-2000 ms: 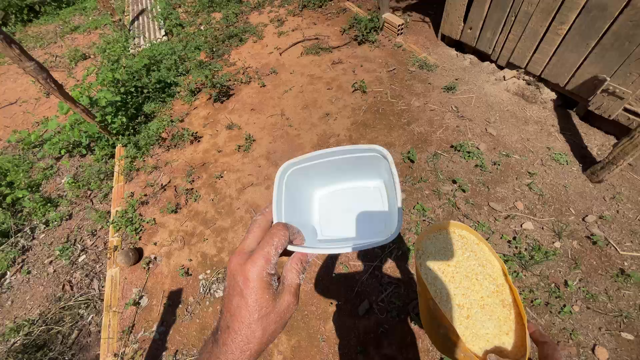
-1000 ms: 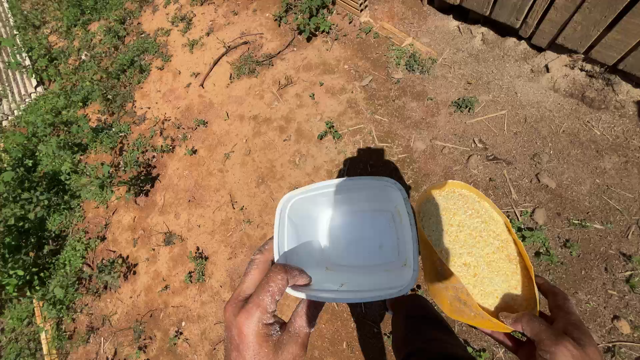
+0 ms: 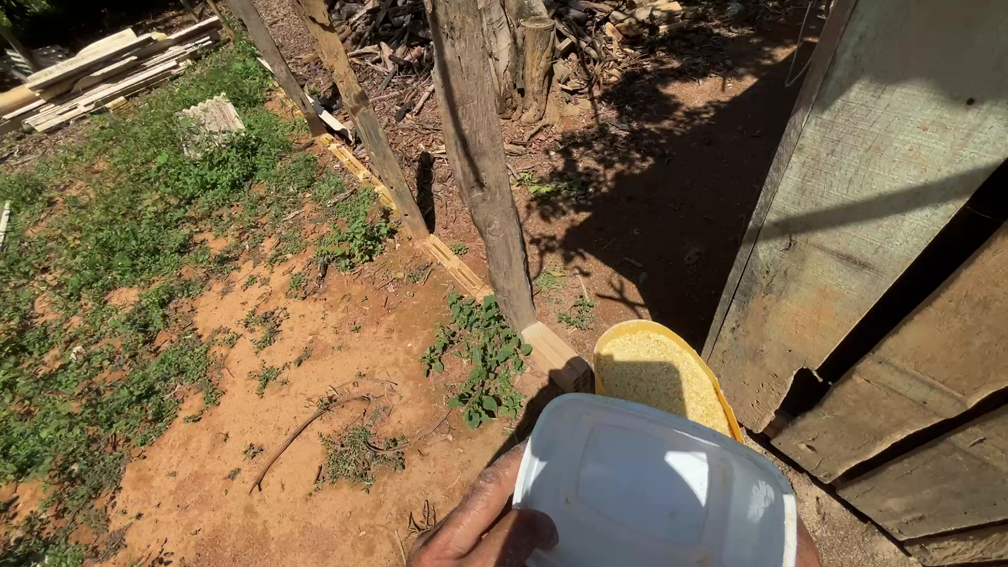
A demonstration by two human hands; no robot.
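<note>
My left hand [image 3: 492, 520] grips the left rim of a white plastic tub [image 3: 646, 472], thumb over the edge, at the bottom right of the head view. The tub's inside shows nothing in it. Behind and partly under it is a yellow container [image 3: 728, 409] filled with coarse pale-yellow meal [image 3: 654, 374], which looks like ground corn. Of my right hand [image 3: 806, 547] only a sliver shows beside the tub's lower right edge; the tub hides the rest, so its hold cannot be made out.
Upright wooden posts [image 3: 480, 157] stand along a row of hollow bricks [image 3: 457, 268]. A weathered board panel [image 3: 882, 181] and plank wall [image 3: 929, 394] rise close on the right. Leafy plants [image 3: 480, 358] and a dry branch [image 3: 307, 429] lie ahead; stacked boards [image 3: 110, 75] sit far left.
The view has swung up and ahead to the posts and panel. The white tub now overlaps the yellow container, which was beside it before; my right hand, seen gripping that container earlier, is mostly hidden.
</note>
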